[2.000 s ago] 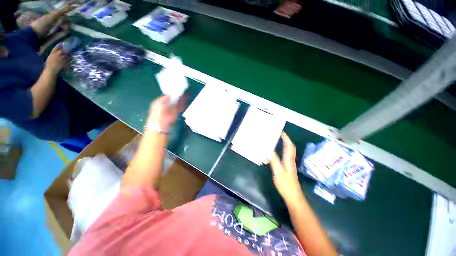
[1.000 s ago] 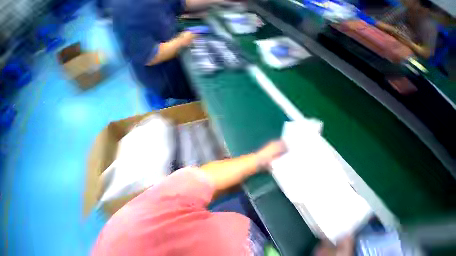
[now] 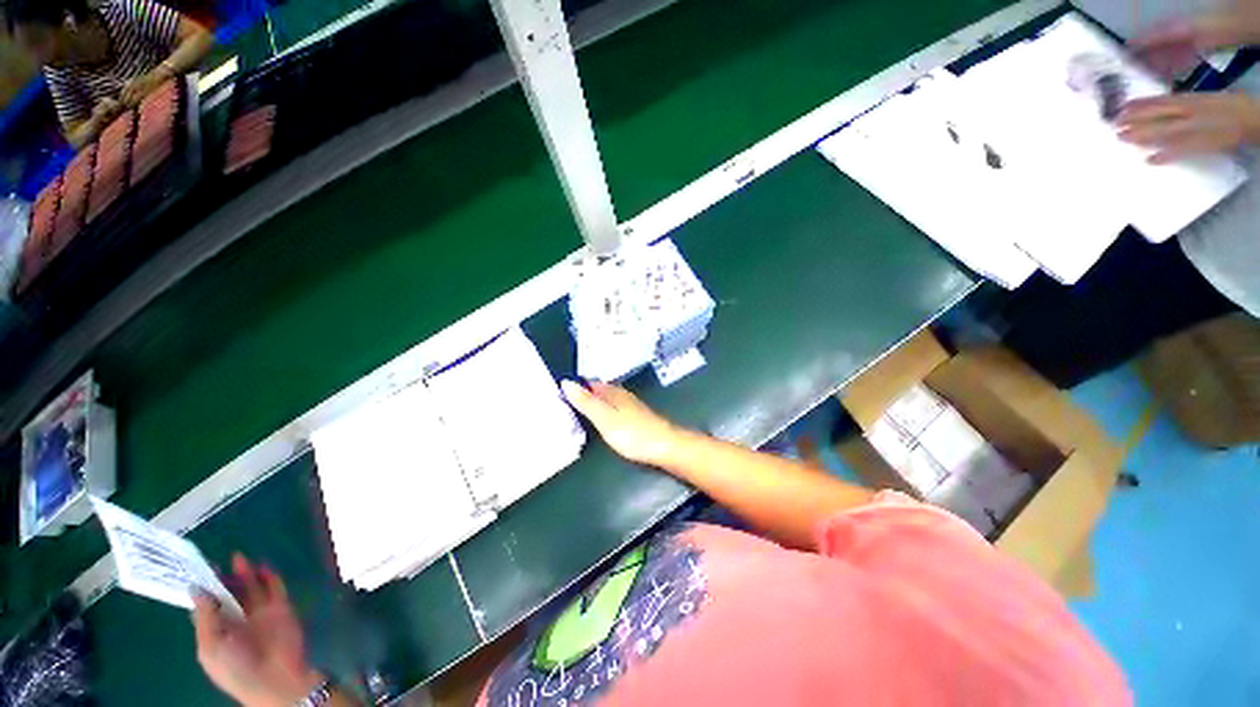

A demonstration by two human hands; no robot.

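Note:
My left hand [image 3: 256,635], at the lower left, holds a white printed folded leaflet [image 3: 159,559] by its near end, tilted up over the bench edge of the belt. A white tray [image 3: 67,463] with blue contents stands on the belt just beyond it. Two white leaflet stacks [image 3: 449,463] lie side by side on the green bench. My right hand [image 3: 619,419] is at the right edge of the stacks, below the card pile [image 3: 640,311], with nothing visible in it. Whether its fingertips touch the paper is unclear.
A pale post [image 3: 560,131] rises behind the card pile beside the green belt [image 3: 373,256]. At right, another worker's hands rest on large white sheets [image 3: 953,173]. An open carton [image 3: 1085,483] is below the bench. Across the line, a person sits by reddish-brown blocks [image 3: 111,173].
The view has swung right, bringing the card pile, sheets and right carton into sight. My left hand has moved from the leaflet stack towards the belt tray, with a leaflet in it.

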